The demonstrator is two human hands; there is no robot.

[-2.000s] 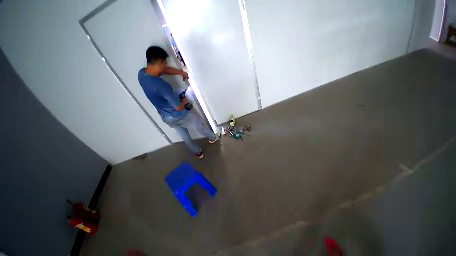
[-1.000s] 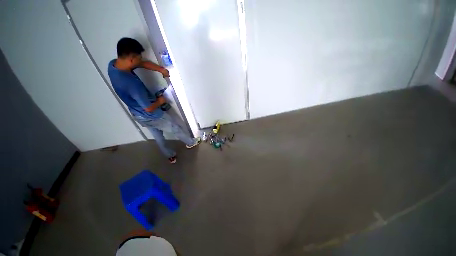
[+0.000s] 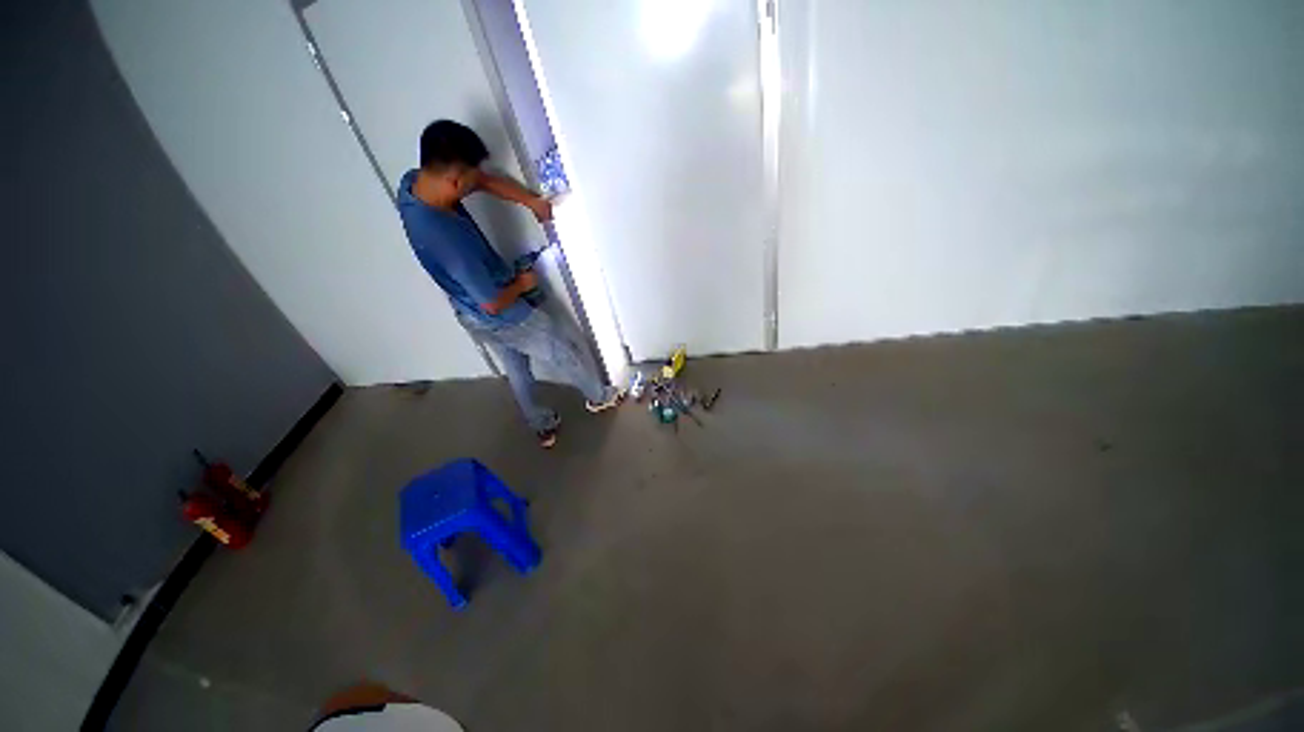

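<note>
Neither of my hands can be made out. A blue plastic stool [image 3: 461, 518] stands on the grey floor, nearest in front of me. A skin-toned and white shape with a dark edge [image 3: 386, 715] is cut off by the bottom edge; I cannot tell what it is. A small mixed pile of hand tools [image 3: 669, 403], with a yellow item [image 3: 677, 360], lies on the floor by the door.
A person in a blue shirt [image 3: 455, 250] stands at the door frame, holding a dark drill-like tool [image 3: 532, 263]. Red fire extinguishers [image 3: 220, 506] stand by the dark wall at left. Pale panel walls [image 3: 1001, 172] run along the back.
Since one second ago the view has shifted: the person, stool and extinguishers appear further right. The red shapes at the bottom two seconds ago are gone; the white shape has since come in.
</note>
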